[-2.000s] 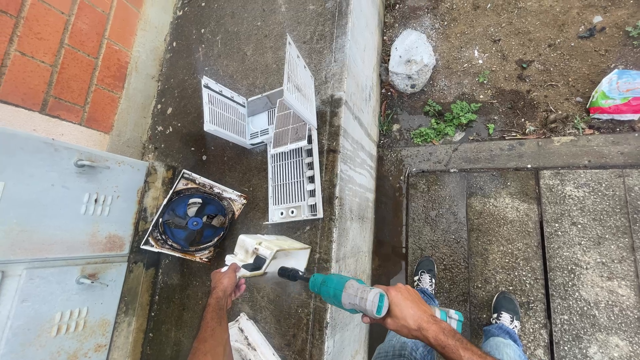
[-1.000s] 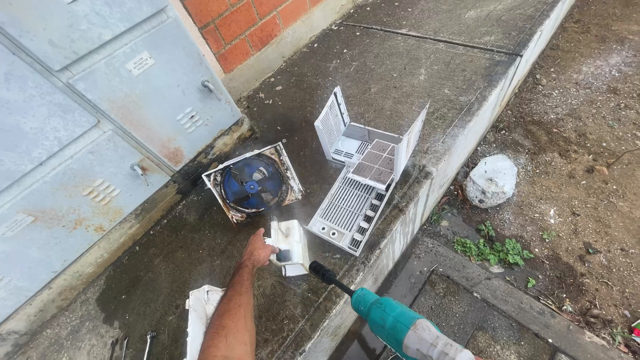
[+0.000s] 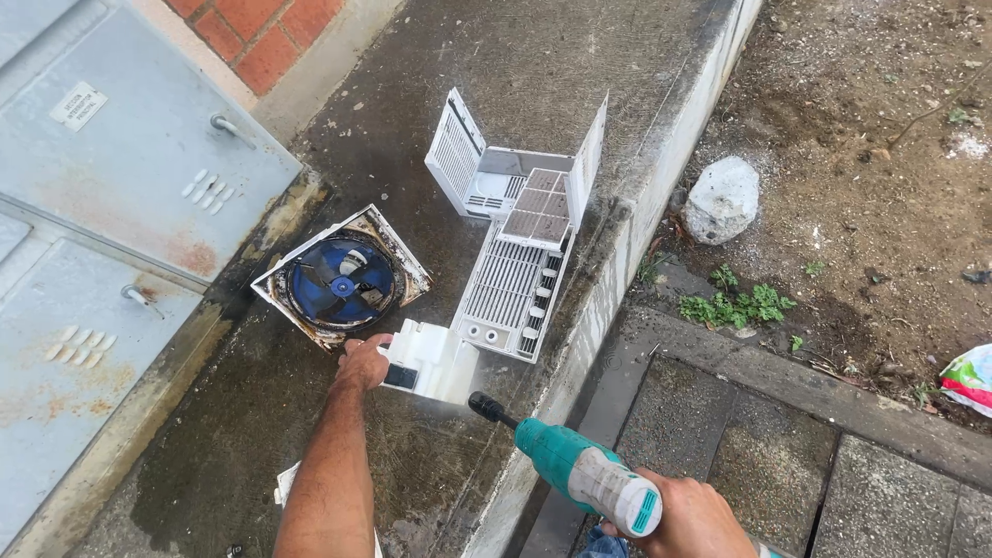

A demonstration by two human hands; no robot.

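Note:
My left hand [image 3: 364, 362] grips the left edge of a white plastic housing piece [image 3: 434, 360] with a dark square patch. My right hand [image 3: 690, 515] holds a teal and grey cordless pressure washer gun [image 3: 577, 473]; its black nozzle [image 3: 486, 406] points at the housing piece from the lower right, with fine spray between them. Above my left hand lies a fan with blue blades [image 3: 342, 287] in a dirty, rust-stained square frame. Just beyond the housing piece, a white louvred grille panel [image 3: 508, 291] lies flat, with a mesh filter [image 3: 539, 208] across its far end.
A white vented casing [image 3: 457, 151] stands beyond the grille. Grey metal cabinets [image 3: 116, 186] border the wet concrete walkway [image 3: 418, 473] on the left. A raised concrete edge [image 3: 612, 287] runs along the right, with a white rock [image 3: 722, 200], plants [image 3: 736, 304] and paving slabs [image 3: 891, 504] past it.
The white housing piece has been turned in my left hand and now shows a different face. The washer gun stays pointed at it. The view has swung noticeably since two seconds ago.

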